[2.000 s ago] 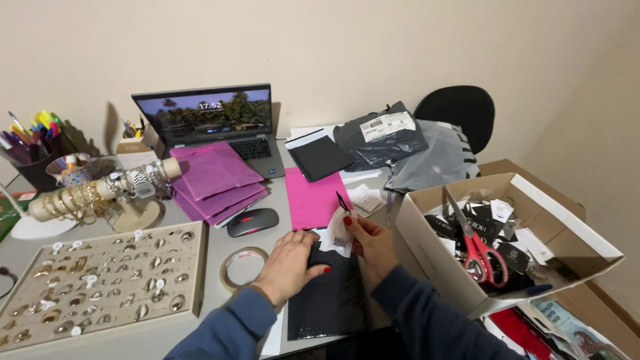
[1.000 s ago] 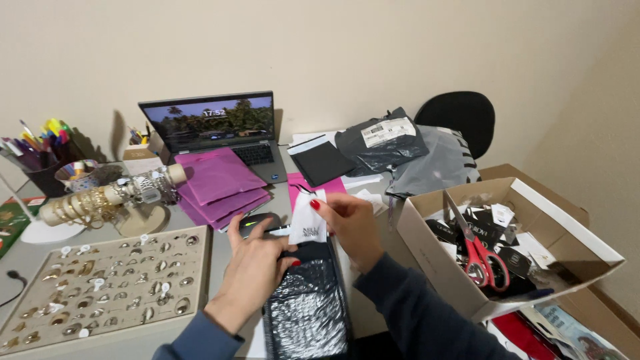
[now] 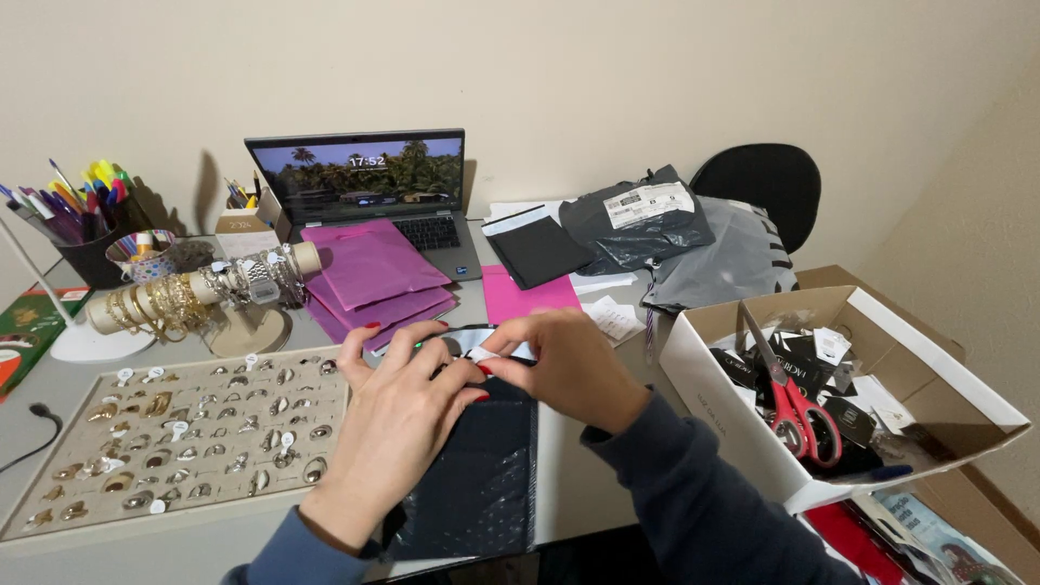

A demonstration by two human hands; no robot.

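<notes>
A dark plastic mailer bag (image 3: 475, 479) lies flat at the table's front. Over its top end, my left hand (image 3: 398, 398) is spread with bent fingers, its thumb and index finger near the white tag. My right hand (image 3: 561, 366) pinches the small white tag or pouch (image 3: 481, 354) between thumb and fingers; most of it is hidden by the fingers. A dark computer mouse is mostly covered by my left hand. A pink sheet (image 3: 528, 294) lies just beyond my hands.
To the left are a tray of rings (image 3: 203, 439) and a bracelet stand (image 3: 203, 292). Purple bags (image 3: 374, 264) lean on a laptop (image 3: 357, 171). At right, red-handled scissors (image 3: 800, 414) rest in a cardboard box (image 3: 691, 390). Grey mailer bags (image 3: 634, 231) lie behind.
The white pouch stood visible between my hands a second ago; now my fingers mostly cover it. My hands have come closer together over the bag's top end. The roll of tape seen earlier is out of sight.
</notes>
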